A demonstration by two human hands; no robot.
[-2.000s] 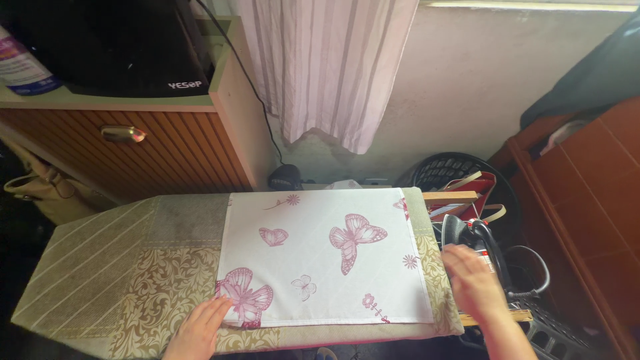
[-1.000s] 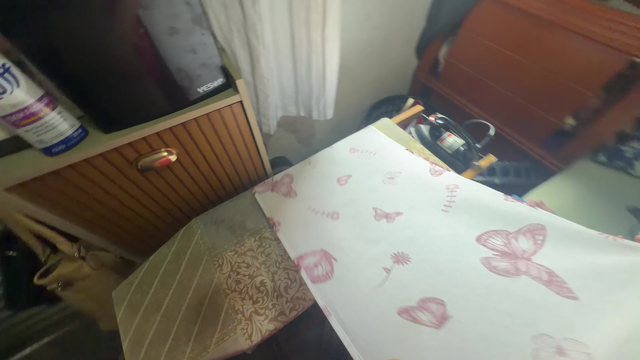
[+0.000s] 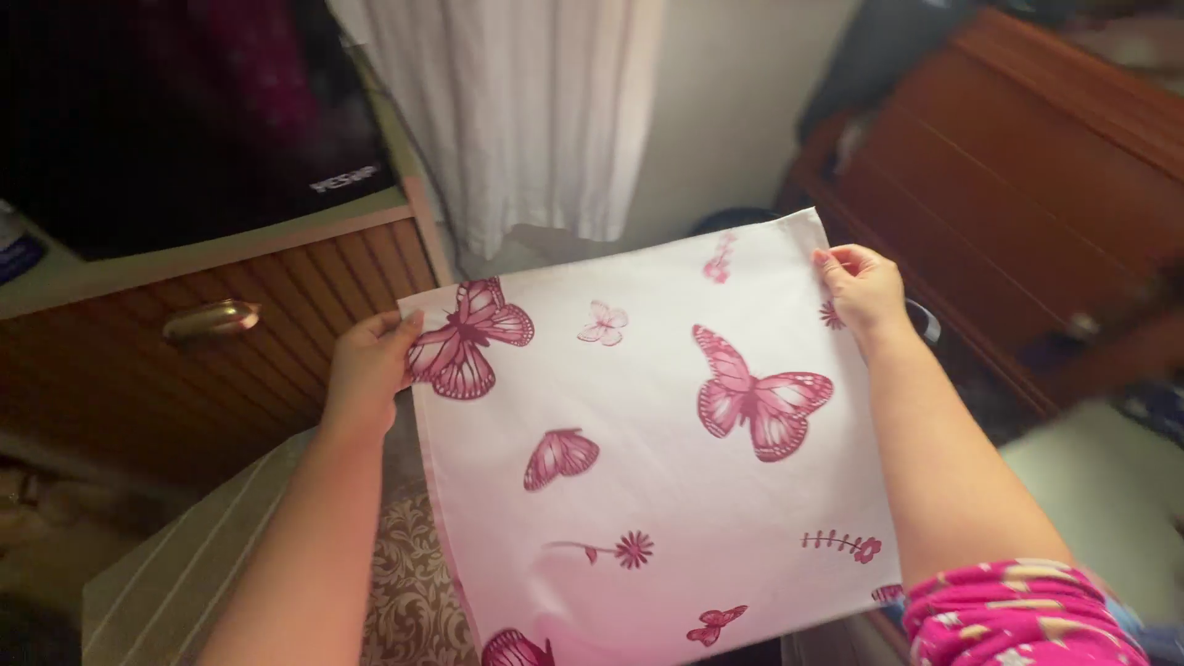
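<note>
A white cloth printed with pink butterflies and flowers (image 3: 647, 407) is stretched out between my two hands. My left hand (image 3: 370, 370) pinches its left edge near the top corner. On the other side, my right hand (image 3: 860, 282) grips the right edge, just below the upper right corner. The cloth hangs above the ironing board (image 3: 416, 564), whose patterned cover shows at the lower left. The cloth hides the rest of the board.
A wooden cabinet (image 3: 222, 388) with a metal handle (image 3: 213, 319) stands at the left, a black appliance (image 3: 185, 120) on its top. A pale curtain (image 3: 527, 120) hangs behind. Reddish-brown wooden furniture (image 3: 1036, 185) is at the right.
Two seconds ago the cloth lay flat on the ironing board, my left hand on it and my right hand at the iron. Now both hands hold the cloth up. The view has shifted.
</note>
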